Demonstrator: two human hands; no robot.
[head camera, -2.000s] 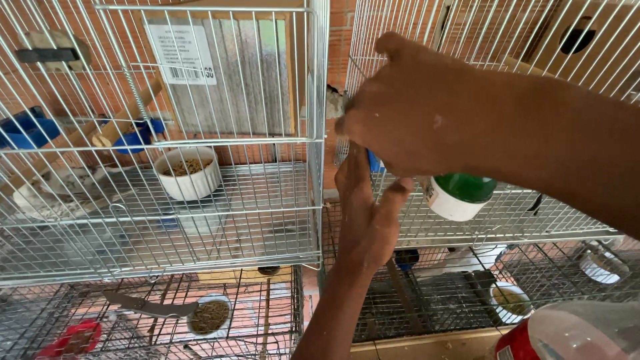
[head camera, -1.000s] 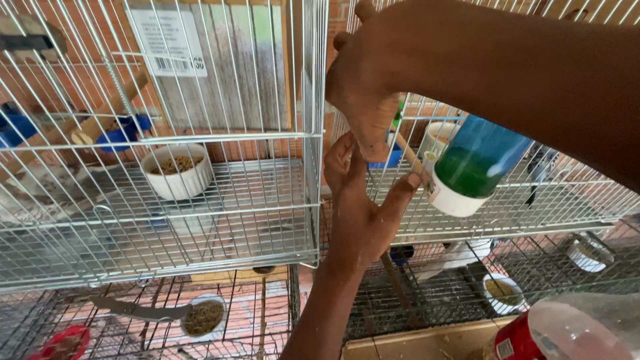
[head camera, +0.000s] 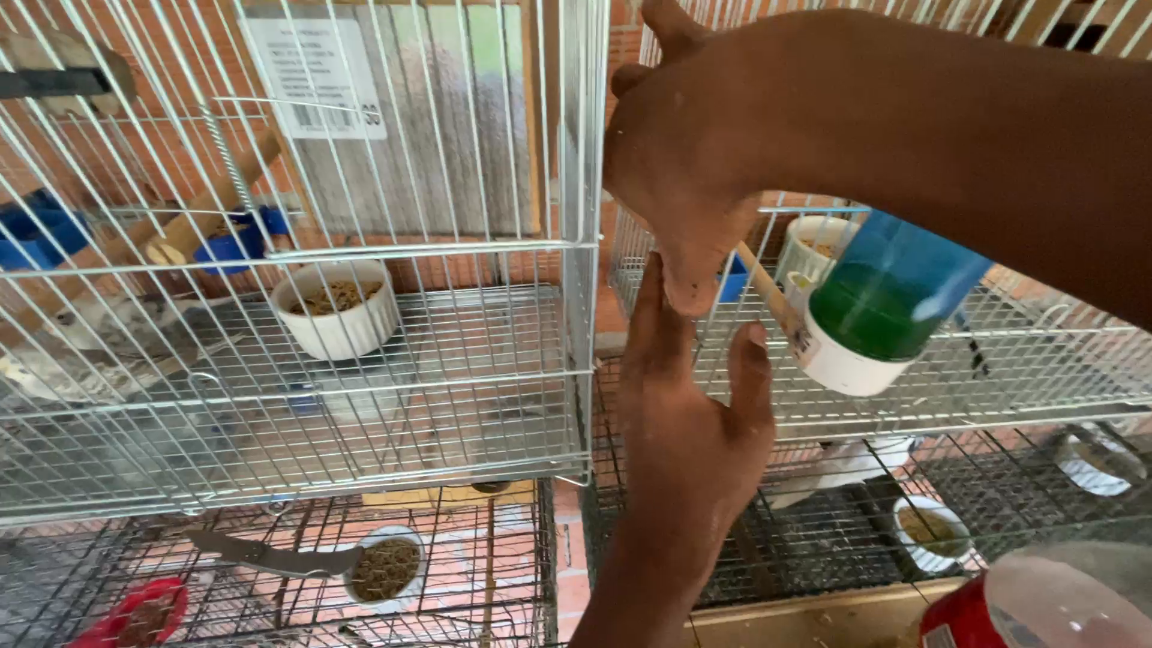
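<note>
My right hand (head camera: 693, 162) reaches in from the upper right, bent at the wrist, at the front left corner of the right wire cage (head camera: 900, 432). Below it, my left hand (head camera: 693, 405) points upward, its fingertips meeting the right hand and its thumb spread apart. The meeting fingers hide whatever lies between them. A blue drinker with green contents and a white base (head camera: 859, 360) hangs tilted on that cage, right of the left thumb. Behind it are a white cup (head camera: 819, 236) and a wooden perch (head camera: 769, 288). The left wire cage (head camera: 486, 382) stands beside both hands.
The left cage holds a white ramekin of feed (head camera: 337, 315), blue cups (head camera: 229, 243) and a pale bird (head camera: 99, 337). Darker cages below hold feed bowls (head camera: 387, 567), a red dish (head camera: 148, 616) and a white bird (head camera: 864, 463). A clear container with red (head camera: 1035, 598) stands lower right.
The right forearm has shifted upward, uncovering more of the blue and green drinker. Both hands remain together at the cage corner. The view has moved closer to the cages.
</note>
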